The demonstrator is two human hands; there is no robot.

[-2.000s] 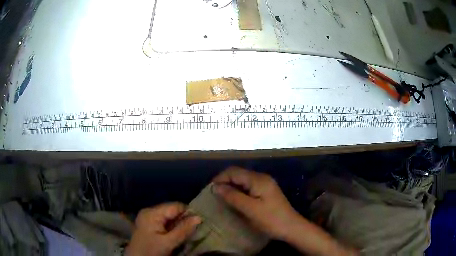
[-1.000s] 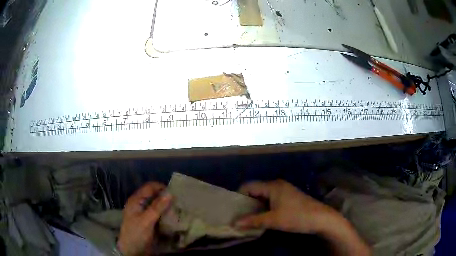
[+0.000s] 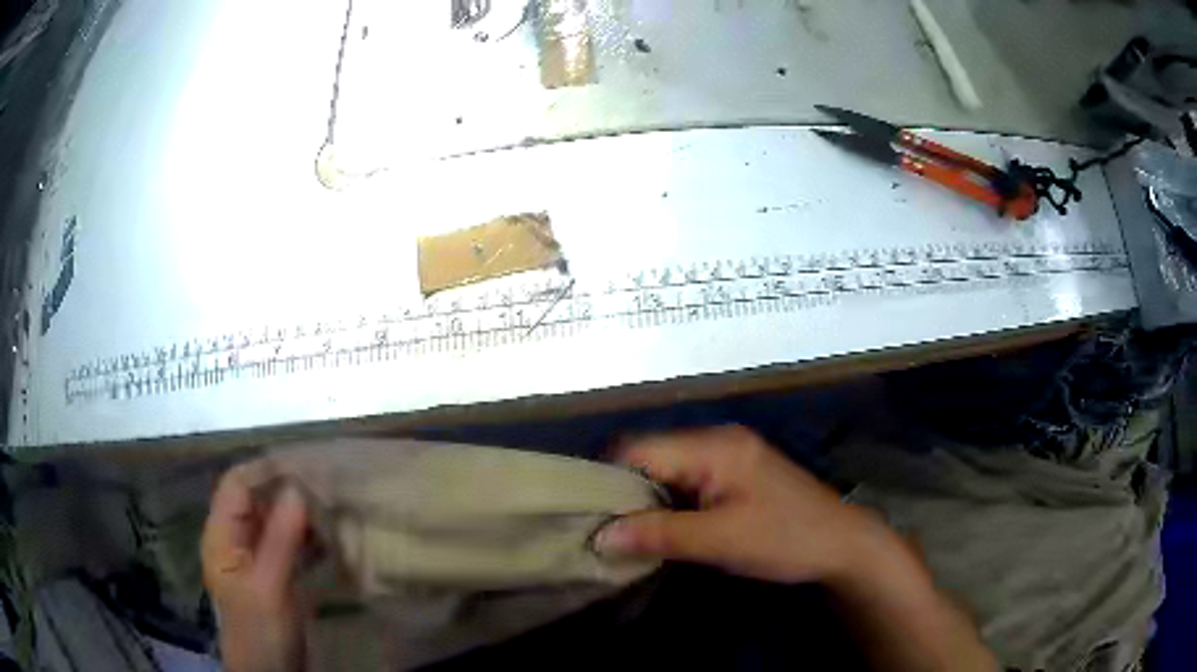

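A khaki garment piece is stretched sideways between my two hands, below the table's front edge. A folded band with seam lines runs along it, slightly blurred. My left hand pinches its left end between thumb and fingers. My right hand grips its right end, with the thumb in front and the fingers behind the cloth. The cloth's lower part hangs into shadow. I cannot make out a needle or tool in either hand.
The white table carries a printed ruler, a tan patch and orange-handled snips with a black cord. A white stick-like tool lies at the back right. A khaki pile is at my right; more cloth is at the left.
My hands have moved apart, my left hand outward to the left, and the garment is now pulled into a long band. The table has shifted and tilted in view.
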